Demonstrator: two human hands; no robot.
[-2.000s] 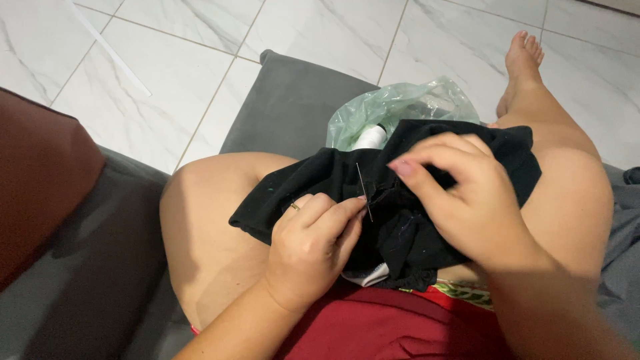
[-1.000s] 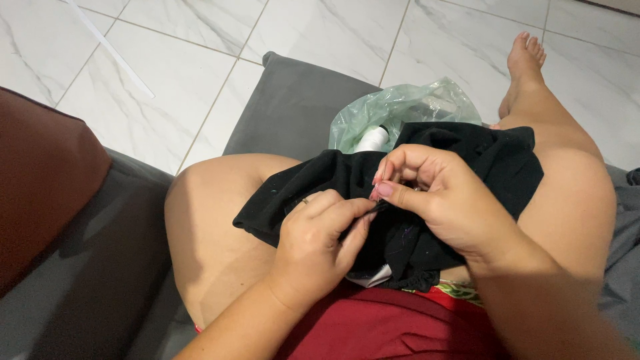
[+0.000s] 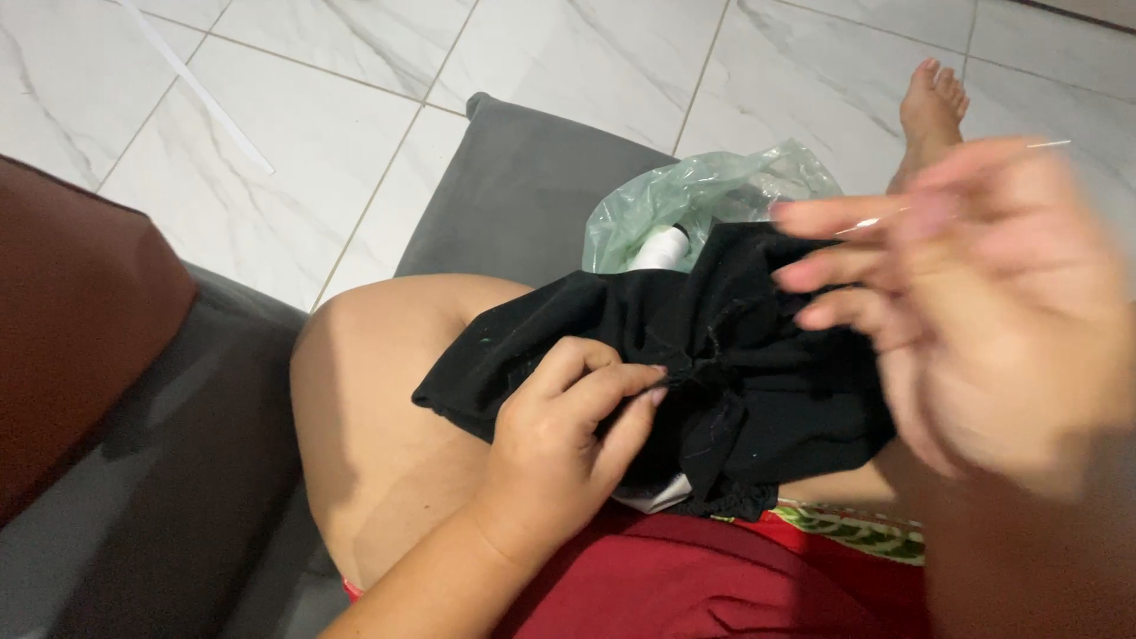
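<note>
Black fabric (image 3: pixel 781 399) lies bunched across my lap, with loose threads along a gathered seam. Between the thumb and fingers of my left hand (image 3: pixel 577 426) a fold of this fabric is pinched. My right hand (image 3: pixel 985 293) is raised above the cloth at the right, blurred by motion. A thin shiny needle (image 3: pixel 874 222) shows at its thumb and index finger, pinched there. Whether a thread runs from the needle to the cloth cannot be made out. Just beyond the fabric, a white thread spool (image 3: pixel 661 248) with a dark end rests in a translucent green plastic bag (image 3: pixel 621 209).
My legs rest on a grey upholstered seat (image 3: pixel 532 191). A reddish-brown cushion (image 3: pixel 80 311) stands at the left. Past the seat is a marble-patterned tile floor (image 3: pixel 293 106) with a thin white strip (image 3: pixel 209 102) on it. My bare foot (image 3: pixel 932 106) is at upper right.
My right hand has moved away from the seam, up and to the right, with the needle. My left hand has stayed at the fabric, which it still pinches.
</note>
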